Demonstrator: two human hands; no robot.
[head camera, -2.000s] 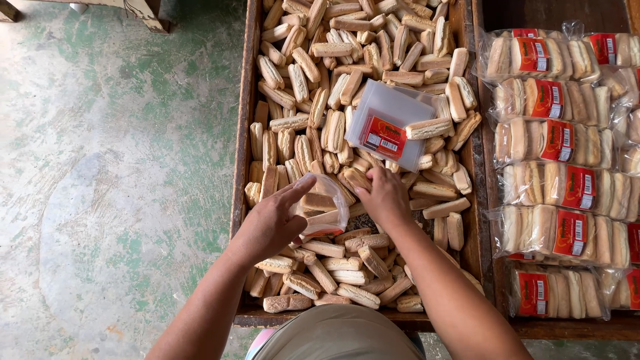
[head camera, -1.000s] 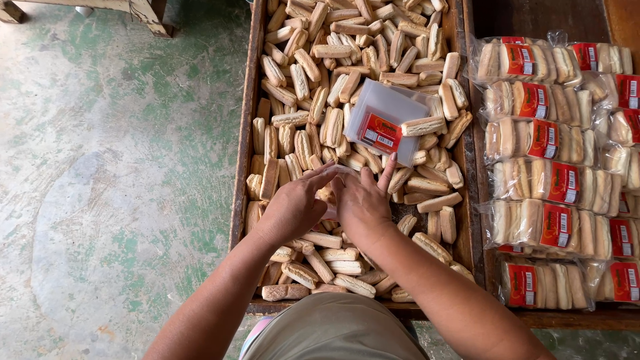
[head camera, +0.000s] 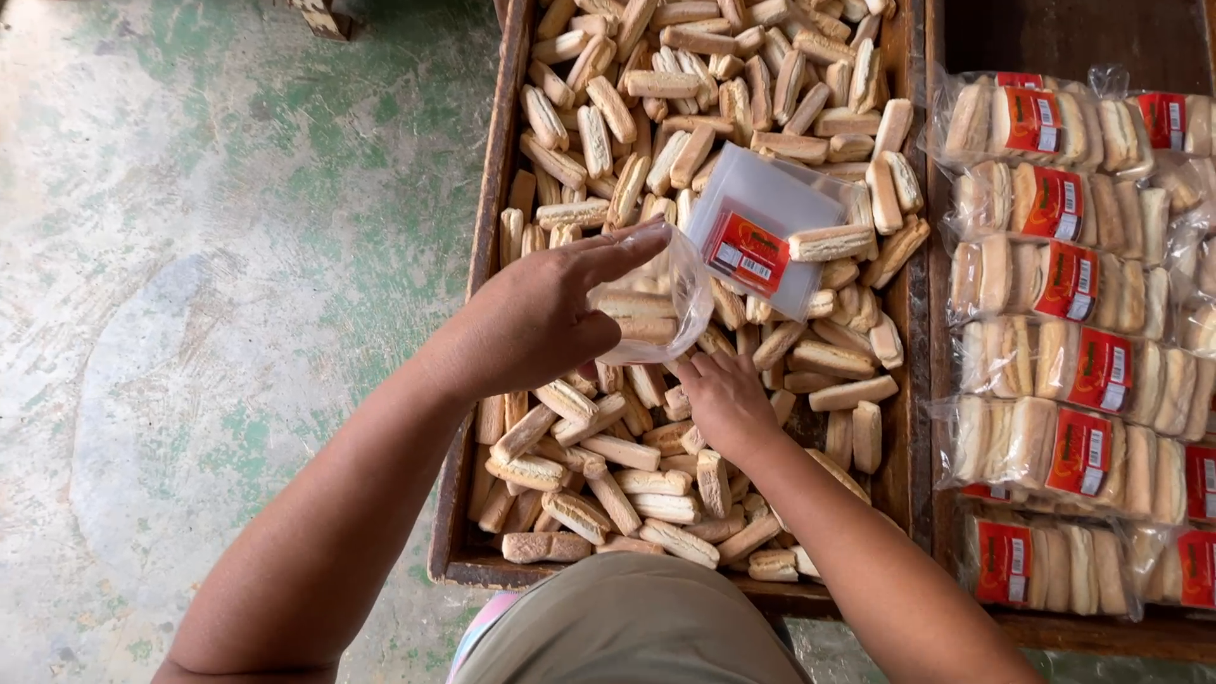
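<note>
My left hand (head camera: 556, 313) holds a clear plastic bag (head camera: 692, 299) by its rim, its mouth facing right and its index finger stretched along the upper edge. Finger-shaped biscuits (head camera: 635, 304) show inside the bag. My right hand (head camera: 727, 399) reaches down among the loose biscuits (head camera: 655, 480) just below the bag's mouth; its fingertips touch the pile, and whether they grip a biscuit is not plain. A stack of flat clear bags (head camera: 803, 204) with a red label (head camera: 749, 255) lies on the pile above my right hand, one biscuit (head camera: 831, 243) resting across it.
A wooden tray (head camera: 489, 180) with raised edges holds the loose biscuits. Right of it, a second wooden tray (head camera: 1073, 632) holds rows of filled, red-labelled biscuit packs (head camera: 1083, 370). A worn green and grey floor (head camera: 237, 285) lies left. A wooden leg (head camera: 323, 19) stands at the top left.
One second ago both hands were together at the bag; now they are apart. The right hand has moved down to the biscuits, and the bag's mouth stands open beside the left hand.
</note>
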